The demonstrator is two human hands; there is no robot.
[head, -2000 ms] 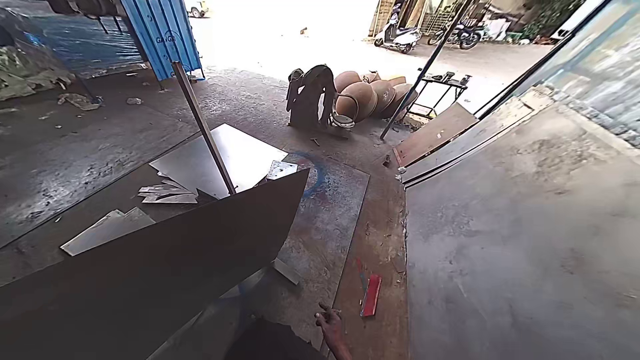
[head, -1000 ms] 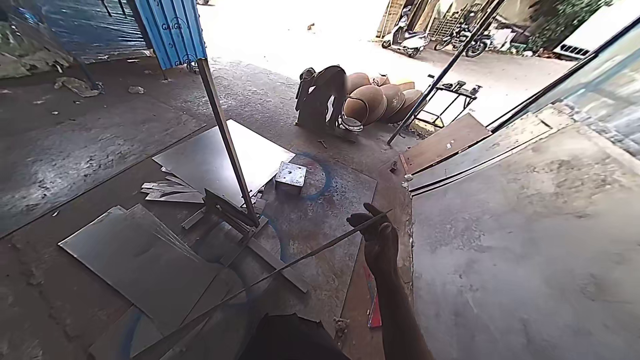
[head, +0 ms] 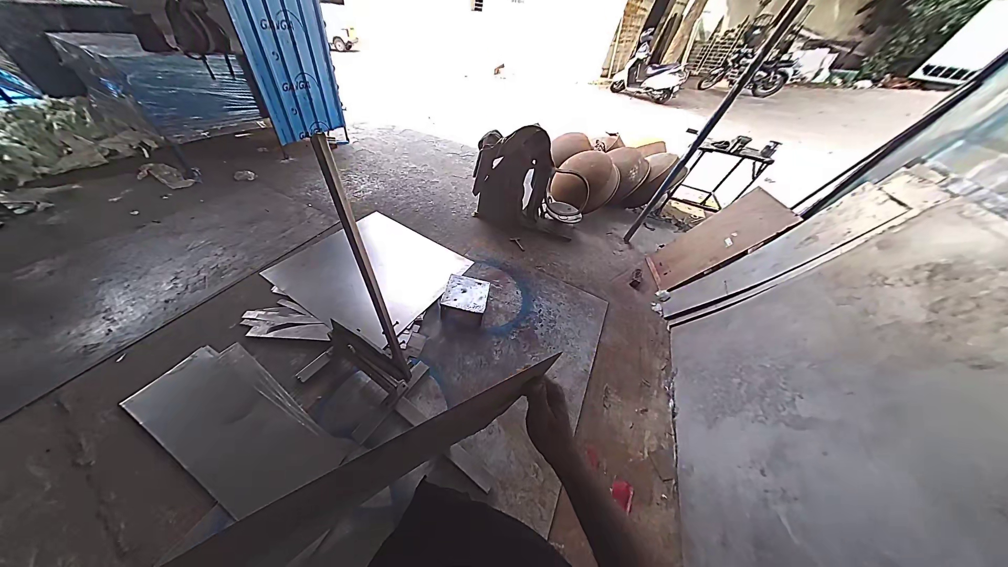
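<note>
A dark metal sheet (head: pixel 370 472), seen at a steep angle, slants from the lower left up to the middle of the view. My right hand (head: pixel 549 411) pinches its far right corner. My left hand does not show. Just beyond the sheet stand a metal post (head: pixel 358 252) on an angled base and a small metal box (head: pixel 465 295) with a speckled top. A bright flat sheet (head: pixel 378 268) lies behind the post. Grey sheets (head: pixel 228 425) lie on the floor at the left, below some cut metal strips (head: pixel 285 324).
A dark cloth-draped shape (head: pixel 516 177), possibly a bent person, is near round brown vessels (head: pixel 587 179). A small metal stand (head: pixel 736 157) is behind a slanted pole (head: pixel 709 118). Large panels (head: pixel 835 394) fill the right side. A red object (head: pixel 622 496) lies beside my right forearm.
The sheet stood broad-faced two seconds ago, looked edge-on one second ago, and now shows a narrow face. My right hand was apart from it at first and now grips its corner.
</note>
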